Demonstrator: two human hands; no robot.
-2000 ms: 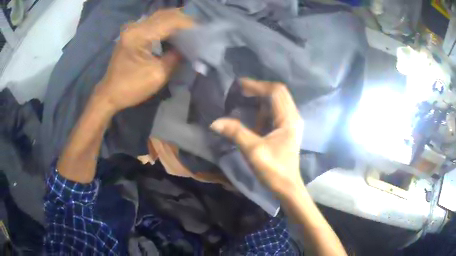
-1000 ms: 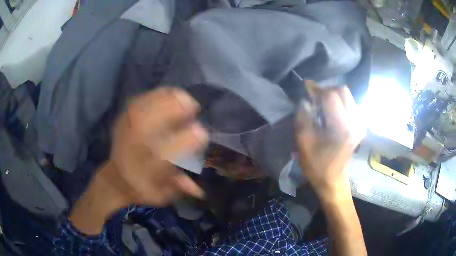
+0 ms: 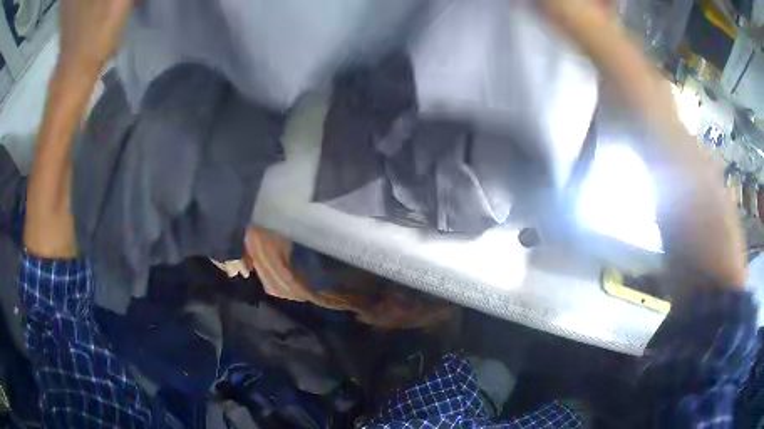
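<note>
A large grey panel point(image 3: 293, 46) spreads across the top of the view, raised and blurred, between my two hands. My left hand point(image 3: 94, 23) is at the top left corner, cut off by the upper edge. My right hand point(image 3: 578, 12) is at the top right of centre, also cut off and blurred. The fingers of both hands are hidden, so their grip cannot be told. Darker grey pieces point(image 3: 452, 167) lie folded on the pale table point(image 3: 444, 247) under the panel. More dark grey cloth point(image 3: 201, 159) hangs at the left.
The sewing machine point(image 3: 716, 134) stands at the right, partly behind my right forearm, beside strong glare. A yellow-framed opening point(image 3: 632, 292) is in the table edge. A tan crumpled strip point(image 3: 281, 268) lies under the table edge. Dark cloth point(image 3: 276, 335) heaps on the lap.
Both hands have moved up and apart to the top of the view. The grey cloth has lifted and shifted upward, uncovering the table's front part and the folded pieces.
</note>
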